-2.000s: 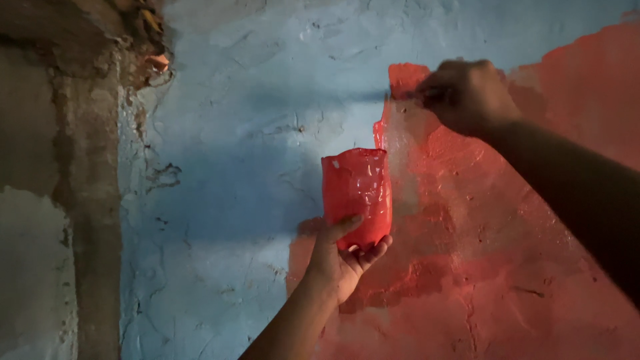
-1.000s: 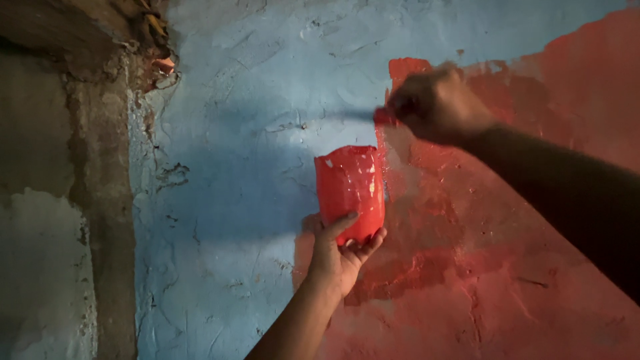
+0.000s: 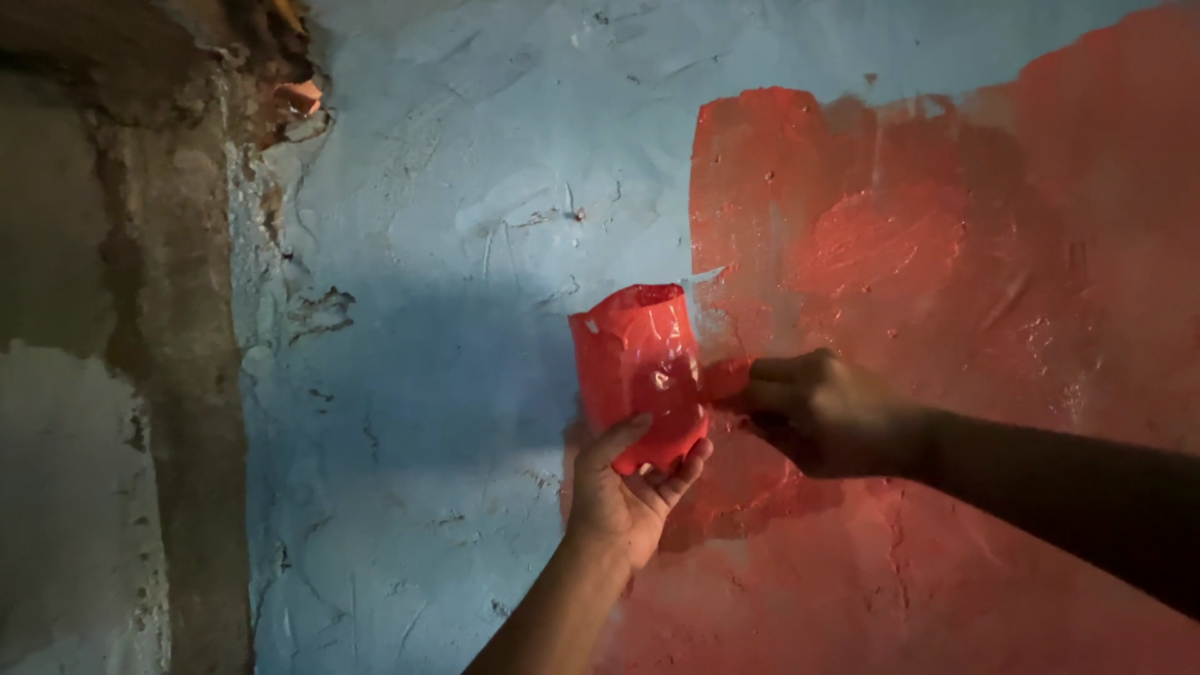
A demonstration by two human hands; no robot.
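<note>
My left hand (image 3: 628, 497) holds a cut-off plastic bottle (image 3: 637, 375) from below, its inside coated with red paint and its ragged rim facing up. To the right of it, my right hand (image 3: 825, 408) grips a paintbrush; its red-coated bristles (image 3: 727, 380) are beside the bottle's right side, close to the wall, and the handle is mostly hidden by my fingers. Behind both hands is a rough plastered wall, with light blue paint (image 3: 422, 187) on the left and red paint (image 3: 900, 234) on the right. Wet red paint glistens above my right hand.
A bare, brownish vertical strip of masonry (image 3: 192, 422) runs down the left side, with a grey patch (image 3: 66, 506) beyond it. Broken plaster and an exposed orange fragment (image 3: 300, 97) show at the upper left corner. A shadow falls on the blue paint left of the bottle.
My right hand has moved down from the top left edge of the red area to beside the bottle. Red paint now covers more of that edge. My left hand still holds the bottle.
</note>
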